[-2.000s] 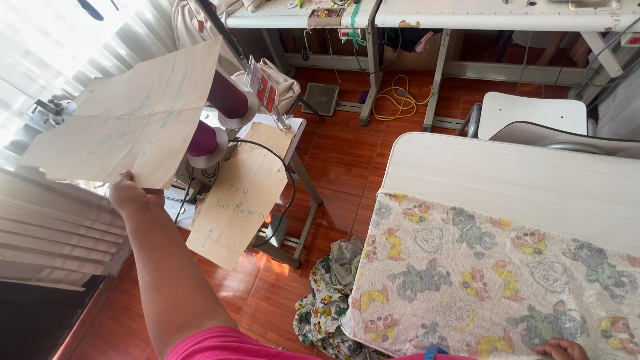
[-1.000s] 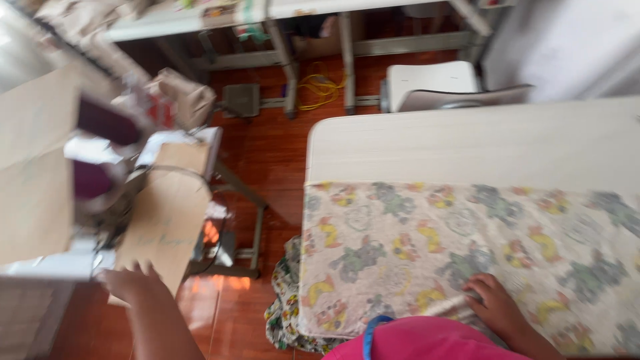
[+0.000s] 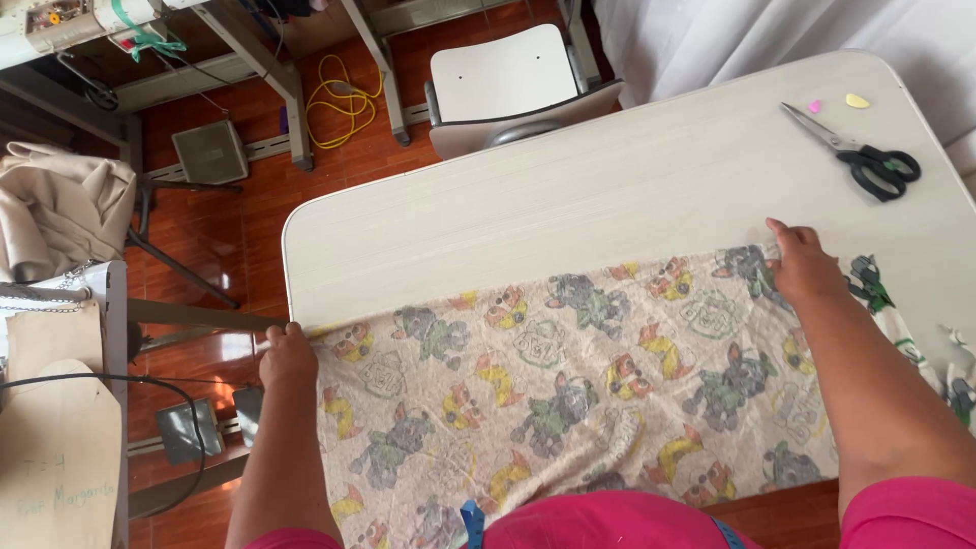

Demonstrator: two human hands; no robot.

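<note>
A thin fabric printed with cartoon dogs lies over the near part of a white table. My left hand grips its far left corner at the table's left edge. At the fabric's far right corner, my right hand pinches the edge with fingers closed. Black-handled scissors rest beyond my right hand, their blades partly apart. Near them are a pink piece of chalk and a yellow one. More printed cloth lies right of my right forearm. A blue tape measure hangs at my front.
A white chair stands past the table's far edge. Yellow cable and a foot pedal are on the tiled floor. Brown paper patterns lie on a machine stand at left. White curtain hangs behind the table.
My left hand held up a large paper pattern earlier; it has let go and now grips the fabric. My right hand has moved to the fabric's far right corner. The view has swung right.
</note>
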